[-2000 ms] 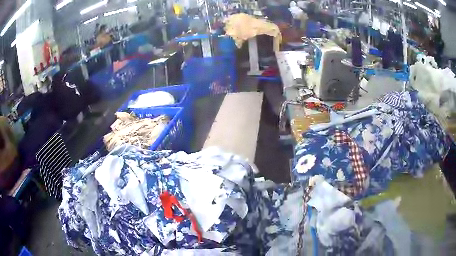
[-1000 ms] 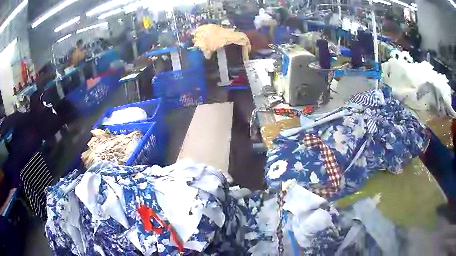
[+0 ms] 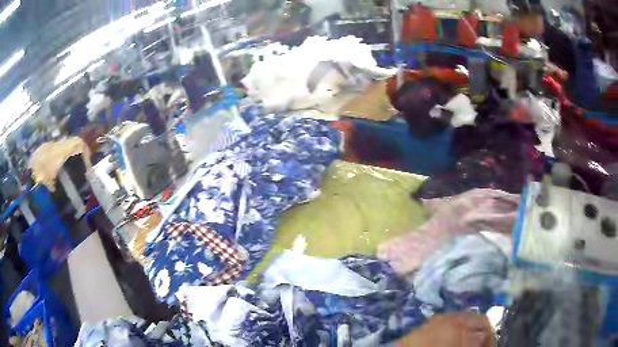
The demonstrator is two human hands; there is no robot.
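Blue floral pieces with pale reverse sides point(image 3: 366, 298) lie in a loose heap along the bottom. A blurred brown shape, which seems to be my left hand point(image 3: 447, 331), is cut off by the bottom edge beside this heap; its fingers and any hold do not show. My right hand is not in view. The white overlock machine head point(image 3: 569, 223) stands at the right, with a bright lamp spot at its lower left. A pink-beige cloth point(image 3: 467, 220) lies beside it. A darker floral pile point(image 3: 271, 162) lies beyond, with a checked strip point(image 3: 210, 247) on it.
An olive-green surface point(image 3: 352, 210) lies between the heap and the floral pile. White cloth point(image 3: 312, 74) and dark cloths point(image 3: 488, 149) lie farther back. Another sewing machine point(image 3: 143, 159) and blue crates point(image 3: 40, 230) are at the left. A person point(image 3: 576, 54) shows at the upper right.
The view has swung right and tilted. The floral pile has shifted left in the picture, and the machine head, pink-beige cloth and brown hand-like shape have come into view. The red scrap has left view.
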